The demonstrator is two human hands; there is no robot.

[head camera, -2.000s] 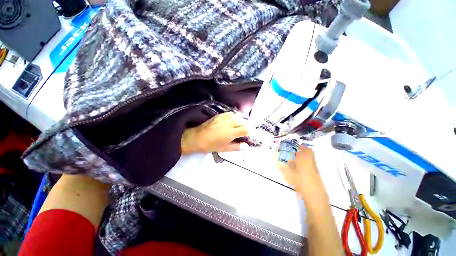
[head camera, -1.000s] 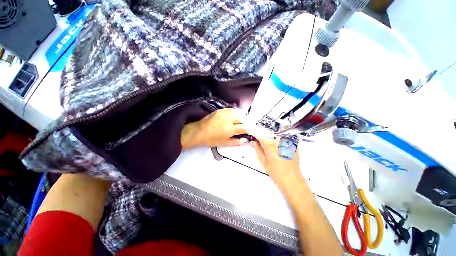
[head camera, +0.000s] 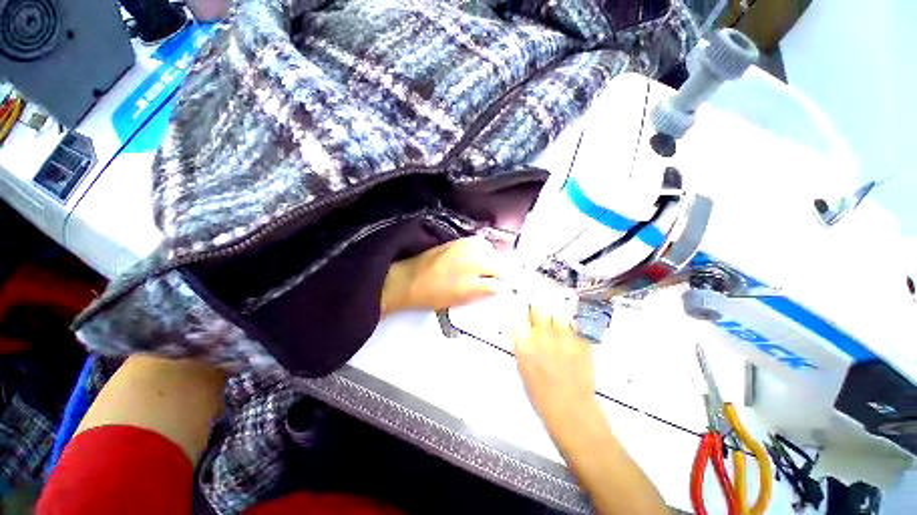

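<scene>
The plaid jacket shell [head camera: 332, 121] is heaped on the white table left of the lockstitch machine head [head camera: 613, 191]. Its dark zipper [head camera: 302, 208] runs along the edge. The smooth dark lining [head camera: 332, 317] is open towards me. My left hand [head camera: 442, 276] reaches through the jacket opening, fingertips at the cloth near the needle area. My right hand [head camera: 553, 337] is beside it, in front of the machine head, fingertips close to the left ones. Glare and the head hide what the fingertips touch, so I cannot tell if either hand grips cloth.
Scissors with red and orange-yellow handles [head camera: 716, 443] lie at the right, with small black pieces [head camera: 794, 468] beside them. A ruler strip [head camera: 442, 443] lines the front edge. A blue bin edge [head camera: 72, 407] shows at lower left. Another machine [head camera: 65, 50] stands at upper left.
My right hand has moved left, from beside the small knob to my left fingertips, and now lies flatter there. The whole view has shifted slightly. My left hand stays at the needle area.
</scene>
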